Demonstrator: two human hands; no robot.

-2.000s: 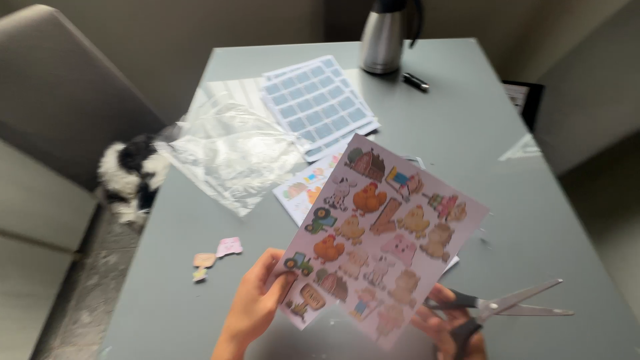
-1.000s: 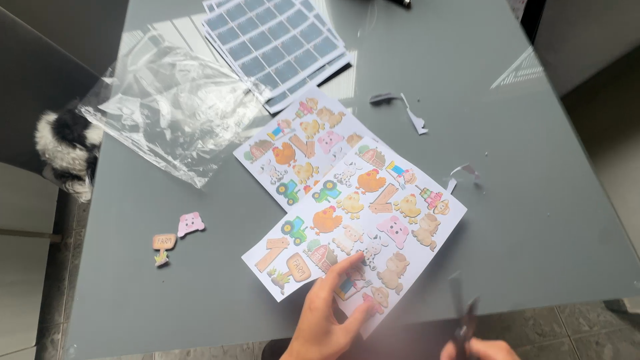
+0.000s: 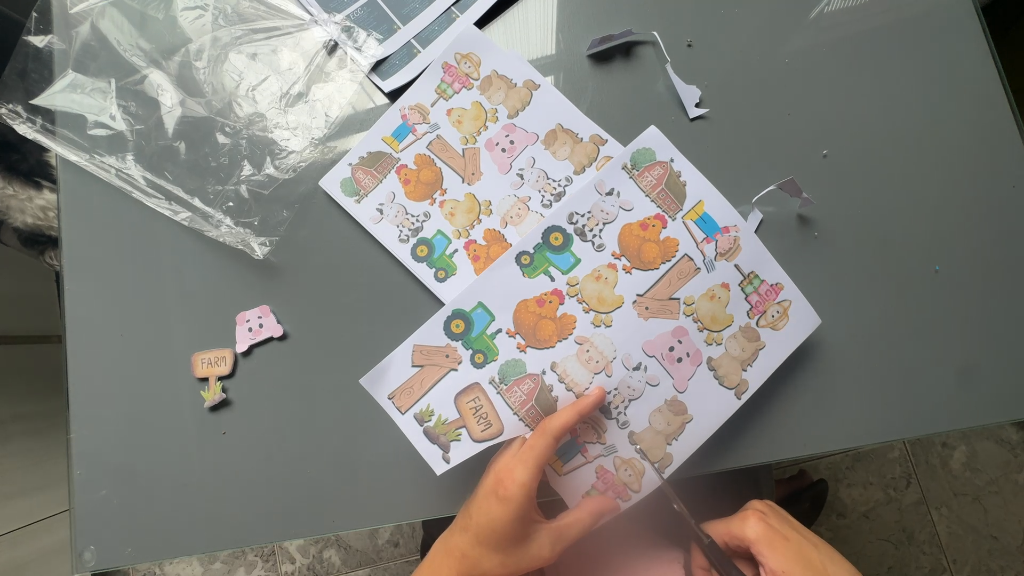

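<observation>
My left hand (image 3: 520,496) grips the lower edge of a printed sheet of farm pictures (image 3: 592,320), thumb below and index finger on top. In my right hand (image 3: 768,536) are scissors (image 3: 680,504), their blades at the sheet's lower edge, beside a printed horse and scarecrow; how far the blades are parted cannot be made out. Partly under this sheet lies a second sheet of farm pictures (image 3: 448,104). Left of both, a cut-out pink pig (image 3: 258,328) and a cut-out farm sign (image 3: 213,365) lie on the grey table.
A clear plastic bag (image 3: 192,104) lies at the upper left, touching dark grid-printed sheets (image 3: 400,32). Curled paper scraps (image 3: 680,88) and a smaller scrap (image 3: 784,192) rest on the right. The table's near edge (image 3: 920,436) runs below the sheet. Black-and-white fur shows at the far left.
The sheet in my left hand has been lowered from above the table toward its surface. The scissors, spread wide two seconds ago, are now at the sheet's lower edge. The view has moved closer.
</observation>
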